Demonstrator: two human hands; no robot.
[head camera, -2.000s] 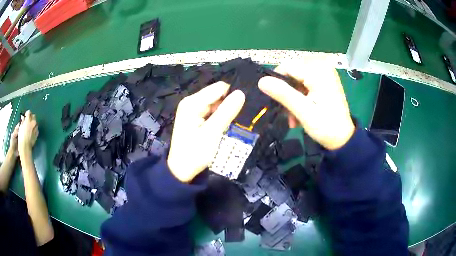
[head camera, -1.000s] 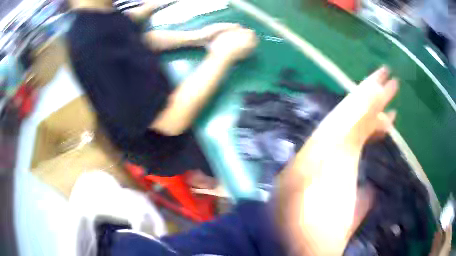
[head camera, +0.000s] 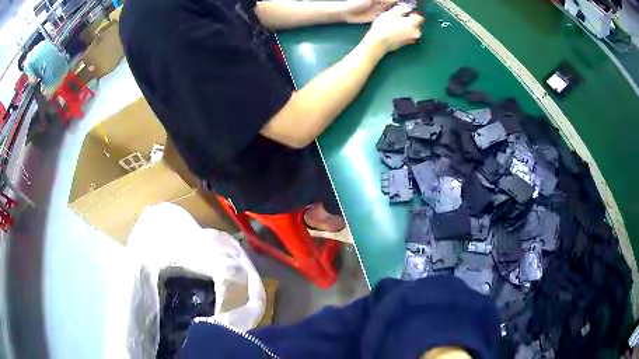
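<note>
A large heap of thin black plastic plates (head camera: 490, 182) lies on the green bench surface (head camera: 350, 140) at the right. Some plates show a shiny grey side or cut-outs. My left sleeve, dark blue, reaches in along the bottom edge. Only a sliver of wrist shows at its cuff, and my left hand is cut off below the picture. My right hand is not in view. A black phone body (head camera: 562, 80) with a pale end lies on the green belt at the upper right, beyond the pale rail (head camera: 532, 83).
A person in black (head camera: 210, 98) sits at the bench, forearms over it, hands together at the top. A red stool (head camera: 294, 238), an open cardboard box (head camera: 133, 182) and a white plastic bag (head camera: 235, 270) holding black pieces stand on the floor at left.
The view has swung left and down from the phone body I held in both hands. My left hand, blurred over the heap one second ago, has passed below the frame.
</note>
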